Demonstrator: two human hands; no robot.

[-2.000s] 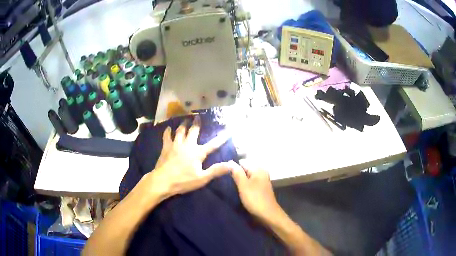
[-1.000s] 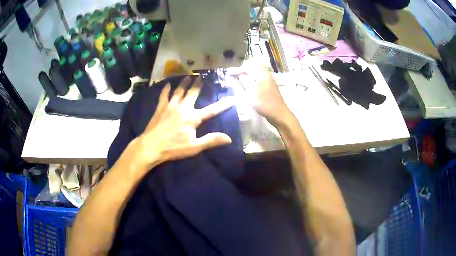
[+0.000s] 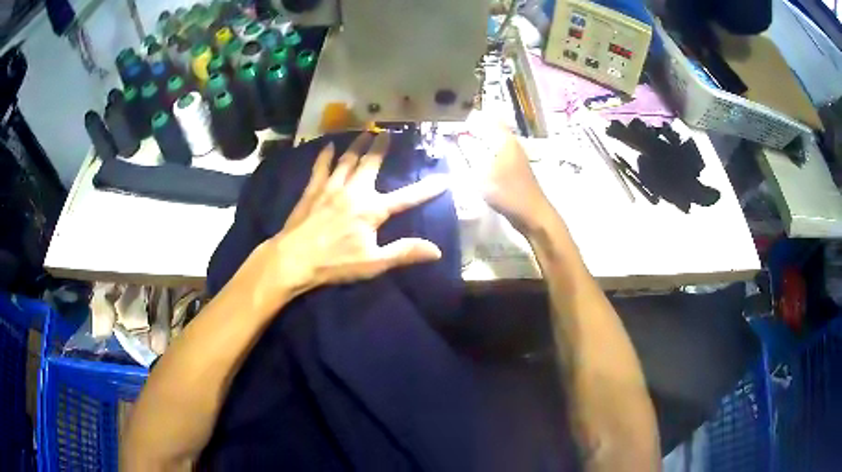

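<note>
A large navy-black garment piece (image 3: pixel 369 341) lies from the needle area over the table edge and down across my lap. My left hand (image 3: pixel 346 217) lies flat on it with fingers spread, fingertips near the sewing machine head (image 3: pixel 411 60). The needle and presser foot area (image 3: pixel 429 138) is brightly lit at the cloth's far edge. My right hand (image 3: pixel 506 180) is just right of the needle area, off the cloth; glare washes out its fingers, so I cannot tell whether they hold anything. An orange-yellow plate (image 3: pixel 336 115) shows left of the needle.
Thread cones (image 3: pixel 235 120) stand at the left behind a dark strip (image 3: pixel 168 182). Loose dark pieces (image 3: pixel 667 164) and a thin metal tool (image 3: pixel 609 164) lie right. The control panel (image 3: pixel 597 44) and a white basket (image 3: pixel 739 120) are behind. A blue crate (image 3: pixel 88 378) is low left.
My right hand has moved from the cloth's near right side, by my left thumb, forward to beside the needle. My left hand remains spread on the cloth. The whole view has shifted.
</note>
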